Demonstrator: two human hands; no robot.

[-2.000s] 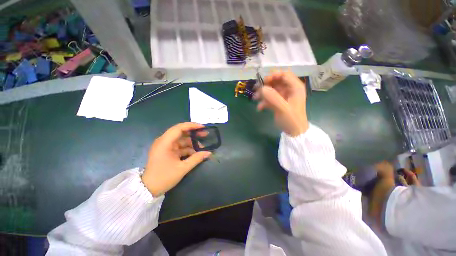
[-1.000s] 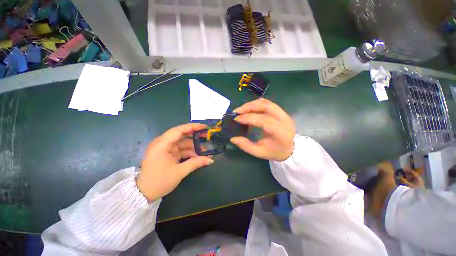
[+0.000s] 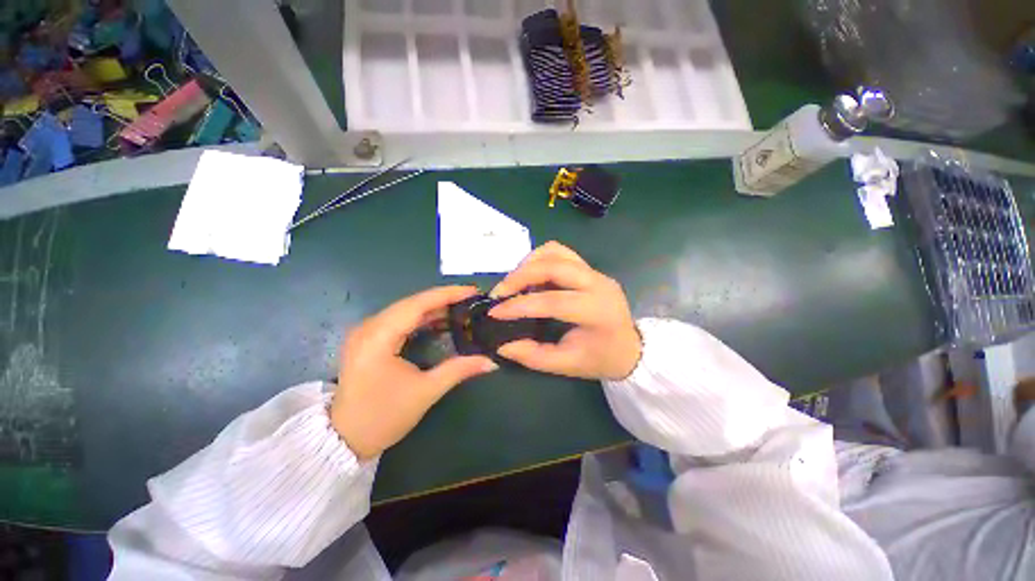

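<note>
My left hand (image 3: 392, 369) holds the black watch case (image 3: 463, 326) by its top and bottom edges, above the green bench. My right hand (image 3: 573, 312) holds a dark display module (image 3: 511, 330) against the case's right side. The two parts overlap, and my fingers hide much of both; how far the module sits in the ring cannot be told. A small display stack (image 3: 596, 190) with gold tails lies on the bench behind my right hand. A folded white wipe (image 3: 477, 236) lies just behind my hands.
A wipe stack (image 3: 237, 208) and tweezers (image 3: 352, 198) lie at left. A blister tray (image 3: 443, 80), a bottle (image 3: 789, 150) and binder clips (image 3: 170, 117) are behind. A crumpled wipe (image 3: 875, 187) and clear trays (image 3: 978, 252) are at right. A person's sleeve (image 3: 936, 488) is at lower right.
My right hand first took a display module from the small stack and brought it to the case. Now the module has moved left onto the ring, and its gold tail is mostly hidden.
</note>
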